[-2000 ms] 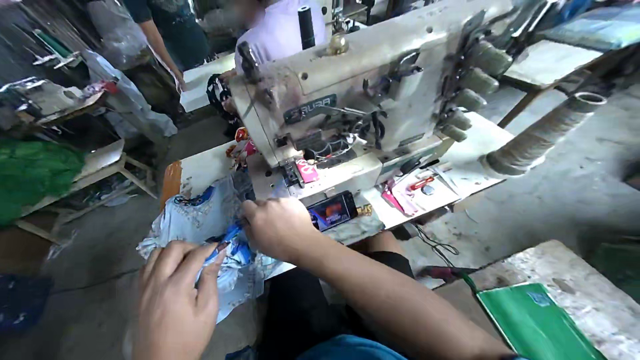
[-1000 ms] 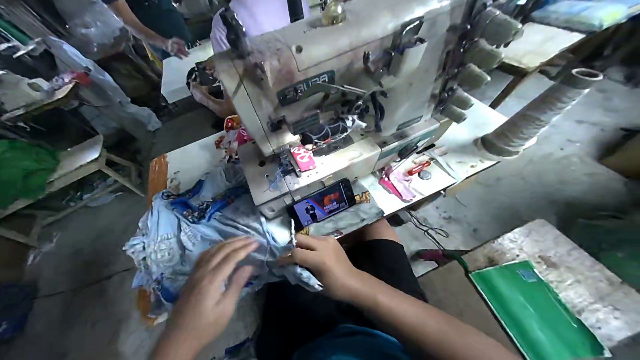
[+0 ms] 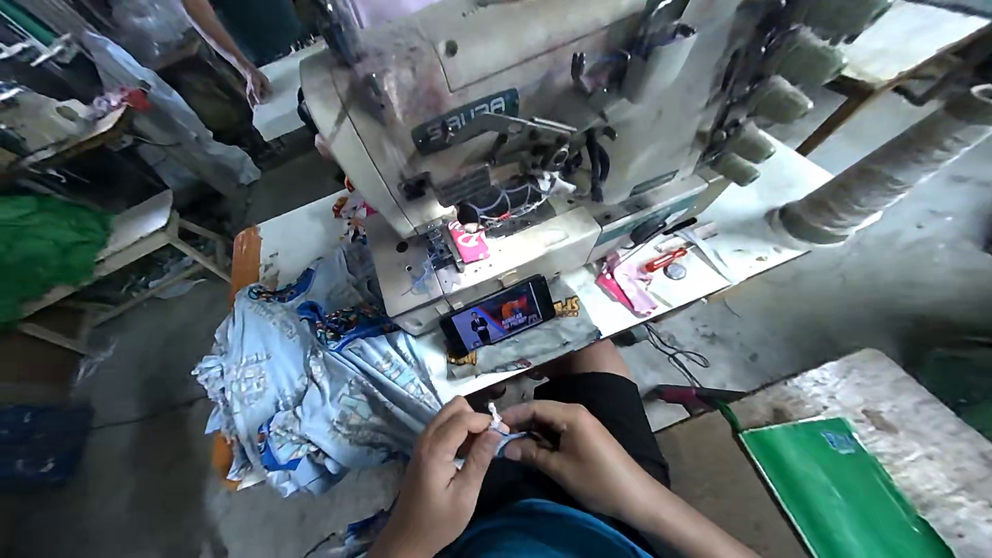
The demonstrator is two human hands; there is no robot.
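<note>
Above my lap, my left hand [image 3: 457, 457] and my right hand [image 3: 559, 446] pinch a small piece of light blue and white fabric [image 3: 508, 438] between their fingertips. Light blue printed fabric with dark blue trim [image 3: 333, 387] lies heaped at the left end of the sewing table, hanging over its edge. Behind my hands stands an industrial sewing machine [image 3: 504, 139], its lamp-lit needle area holding a pink tag [image 3: 469, 242]. A phone [image 3: 498, 315] with a lit screen leans at the machine's base, on a folded grey printed cloth [image 3: 535, 349].
Right of the phone lie pink cloth scraps [image 3: 632, 287], a red-handled tool [image 3: 665, 260] and a thread cone column [image 3: 891, 170]. A green folder [image 3: 845, 484] rests on a worn board at lower right. Another person's hand [image 3: 257, 84] is at upper left, by another table.
My hands have come together over my lap, in front of the table edge. The light blue fabric that they were handling at the table's left now lies heaped there. The view has tilted a little.
</note>
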